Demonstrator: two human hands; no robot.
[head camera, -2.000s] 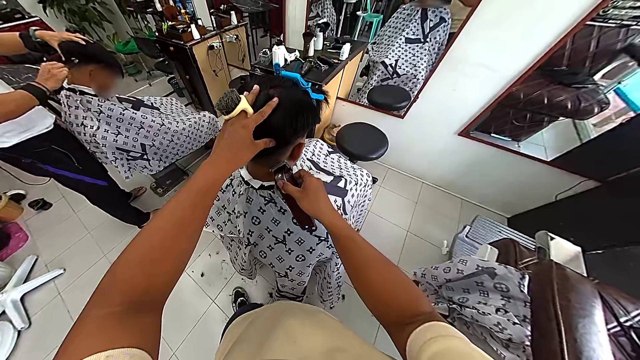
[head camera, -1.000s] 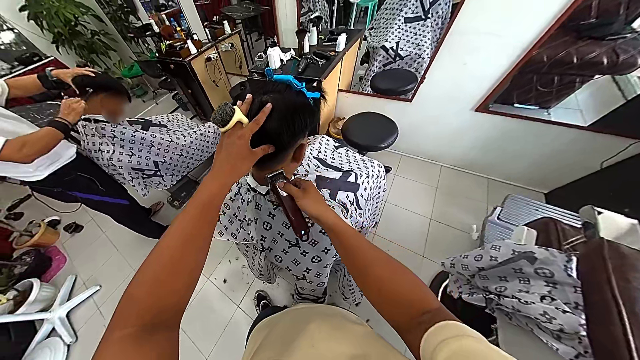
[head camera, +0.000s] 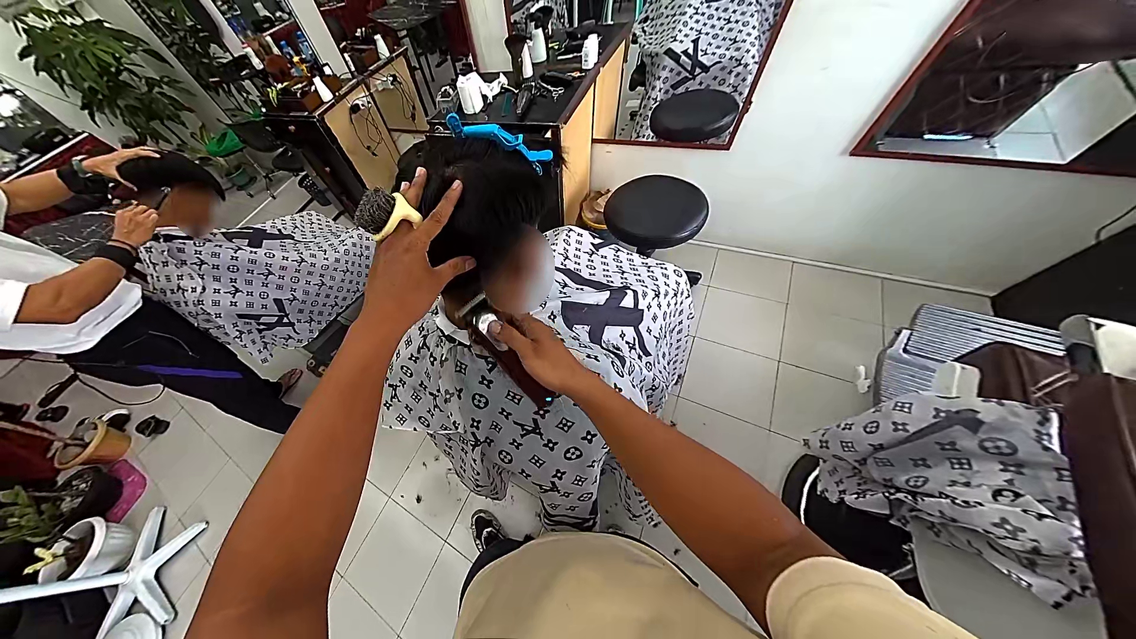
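A seated person in a patterned black-and-white cape (head camera: 532, 444) has dark hair (head camera: 488, 195) with a blue hair clip (head camera: 499, 138) on top. My left hand (head camera: 413, 257) rests on the side of the head, fingers spread, wearing a yellow ring-like holder with a round dark brush (head camera: 375, 211) on its back. My right hand (head camera: 541, 351) holds a hair clipper (head camera: 515, 355) with a dark red body. The clipper's blade is at the hair edge near the nape, below the ear area; exact contact is hard to tell.
At left, a co-worker's hands (head camera: 133, 222) work on another caped person's hair. Ahead are a counter (head camera: 581, 89) with bottles and a round black stool (head camera: 657, 211). A draped chair (head camera: 958, 444) stands right, a white star-shaped base (head camera: 146, 577) lower left.
The head under my hands appears more tilted, with more of the face side showing. My right hand still holds the clipper, now angled differently near the neck.
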